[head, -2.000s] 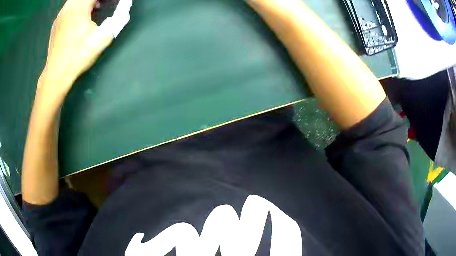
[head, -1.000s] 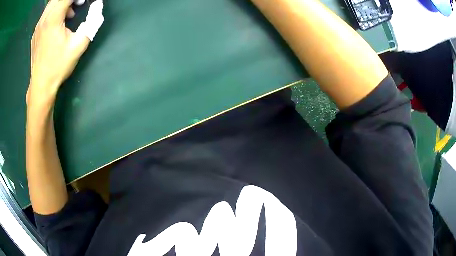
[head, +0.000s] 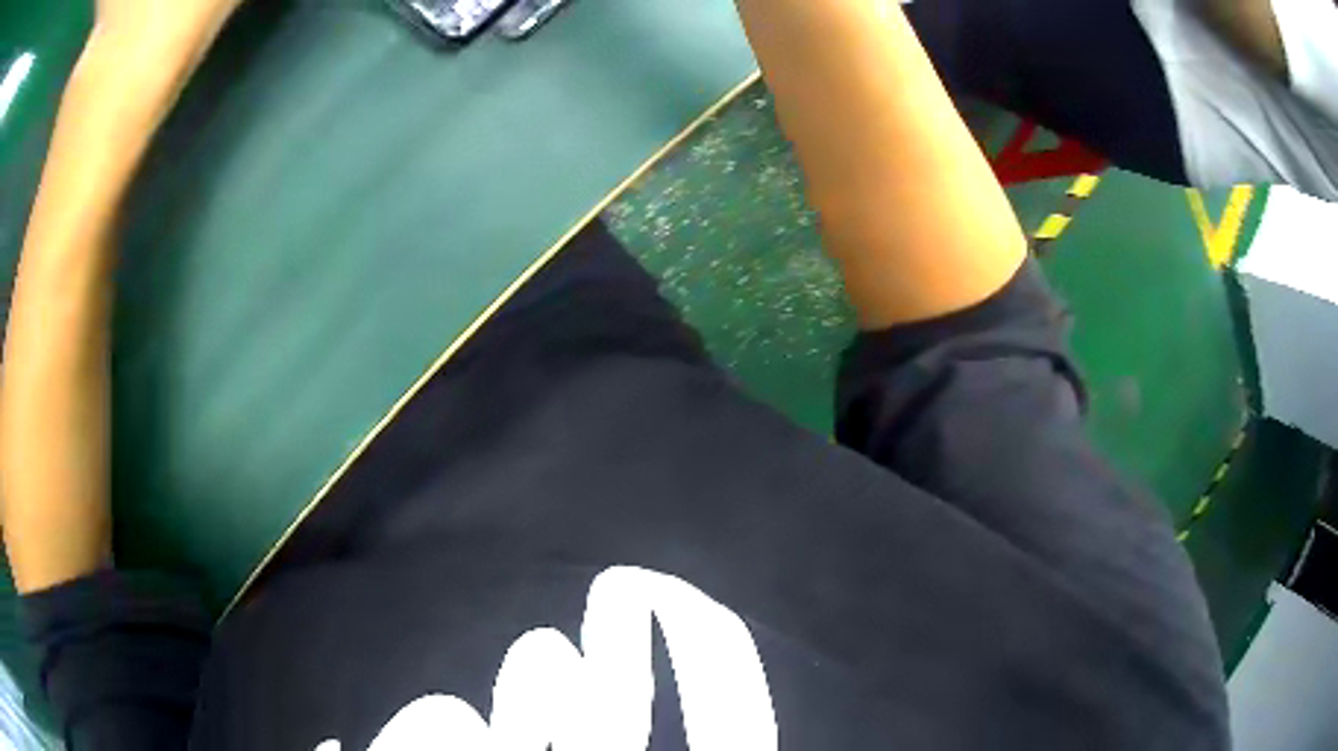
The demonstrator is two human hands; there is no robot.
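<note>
Two black glossy moulded pieces, which look like plastic frames (head: 452,15), lie side by side on the green bench mat (head: 367,191) at the top edge of the view, cut off by it. My left forearm rises along the left side, and the hand is cut off by the top edge; only the wrist area shows. My right forearm reaches up at the upper middle, past the mat's right end, and its hand is out of the picture. What either hand holds cannot be seen.
The mat's thin yellowish front edge (head: 440,360) runs diagonally before my dark shirt. A green floor (head: 1145,323) with yellow-black marking and a red shape lies at the right. Another person's dark and grey clothing (head: 1057,74) shows at the upper right. Pale grey boxy surfaces stand at the far right.
The view has turned and shifted rightward. The left hand with white finger covering has left the picture. The black frame now appears nearer the top middle, with a second piece beside it.
</note>
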